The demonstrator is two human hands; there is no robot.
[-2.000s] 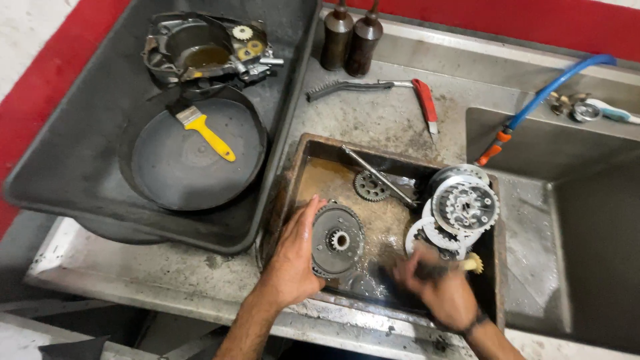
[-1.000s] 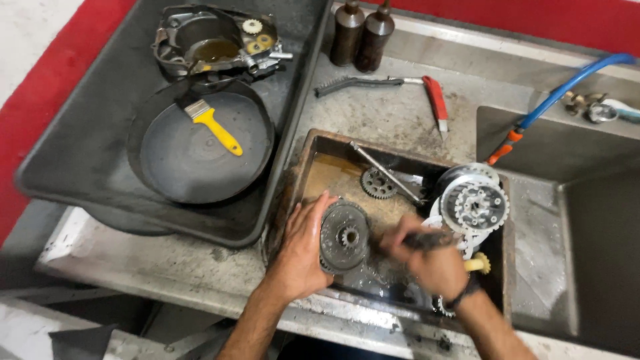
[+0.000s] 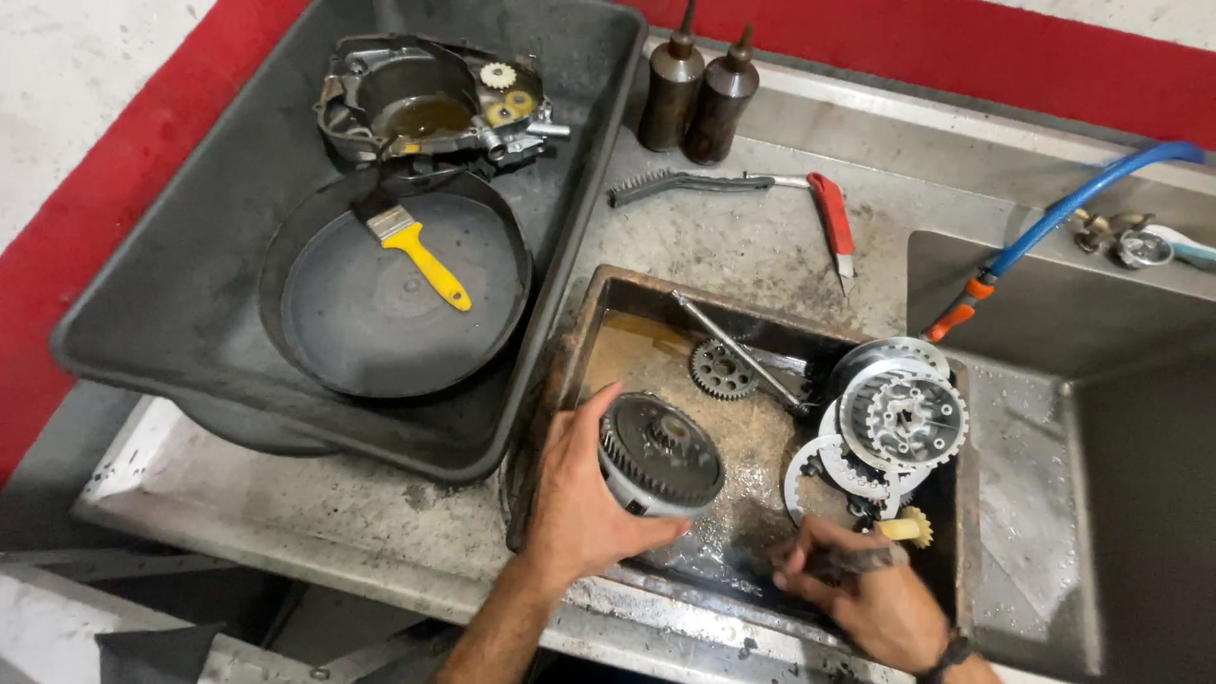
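Observation:
My left hand (image 3: 579,503) grips a clutch basket with a toothed outer gear (image 3: 665,451) by its rim, tilted over a rusty metal tray (image 3: 608,285) of murky liquid. Low at the tray's right, my right hand (image 3: 855,579) is closed around a dark, blurred brush-like tool (image 3: 845,560); its tip cannot be made out. Beyond the hands a small metal gear (image 3: 724,369) lies in the liquid beside a metal rod (image 3: 736,350). At the tray's right side are a clutch hub (image 3: 904,418), thin steel clutch plates (image 3: 803,480) and a cream plastic gear (image 3: 907,528).
A black plastic tub (image 3: 579,190) at left holds a round pan (image 3: 408,380), a yellow-handled paintbrush (image 3: 427,261) and an engine cover (image 3: 418,104). Behind the tray are a wire brush (image 3: 693,182), a red-handled knife (image 3: 832,223) and two bottles (image 3: 698,95). A blue hose (image 3: 1064,214) hangs over the steel sink (image 3: 1083,380).
The clutch basket, face up before, is now tilted so its side shows. My right hand has moved away from it, toward the tray's near edge.

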